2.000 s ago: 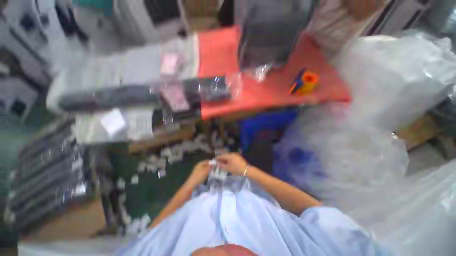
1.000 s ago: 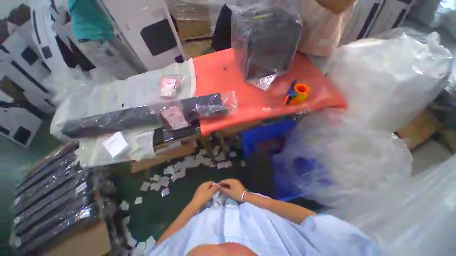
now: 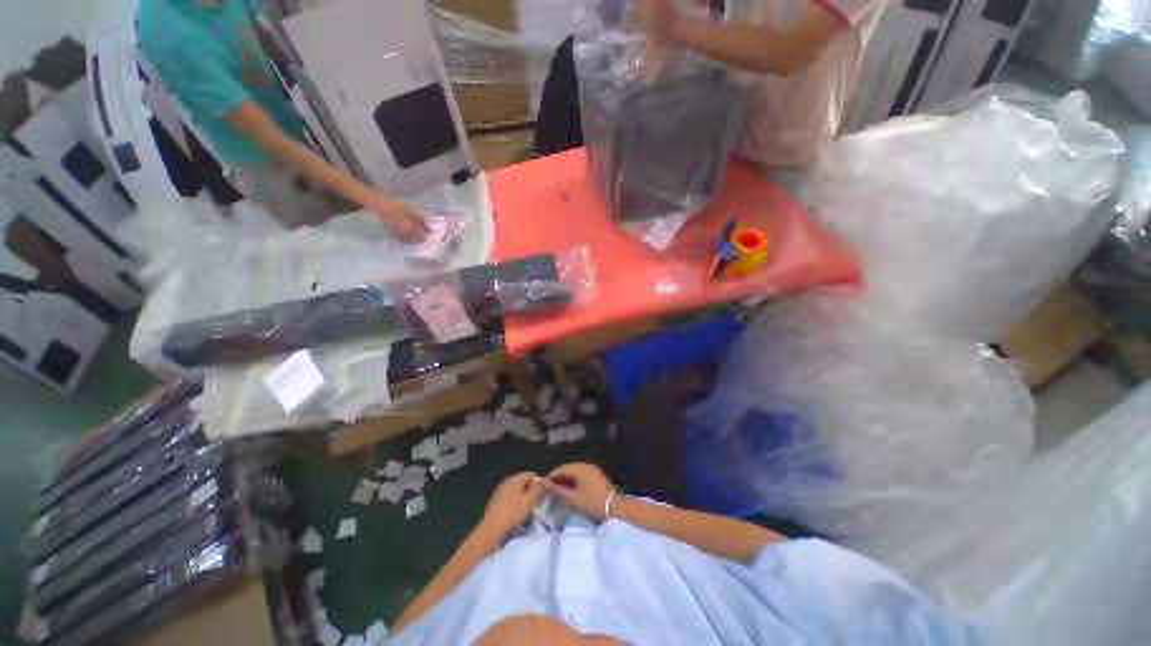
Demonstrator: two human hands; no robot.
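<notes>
My left hand point(image 3: 511, 497) and my right hand point(image 3: 584, 490) meet close in front of my body, fingertips together. They pinch a small white label piece point(image 3: 544, 502), mostly hidden by the fingers; its print cannot be read. Ahead on the table lies a long dark bar point(image 3: 347, 316) in a clear bag, with a pink-printed pouch point(image 3: 439, 314) on it. A stack of white labels point(image 3: 295, 381) sits on the table's near left edge.
A bagged black housing point(image 3: 663, 145) and tape dispenser point(image 3: 742, 251) stand on the red sheet point(image 3: 543, 208). Bagged bars point(image 3: 126, 505) are stacked at left, plastic bags point(image 3: 884, 416) at right. Backing papers litter the floor. Two people work across the table.
The person in teal has leaned in and put a hand on the far pink pouch. The other person's arm now reaches over the bagged housing. My hands stay together at my front.
</notes>
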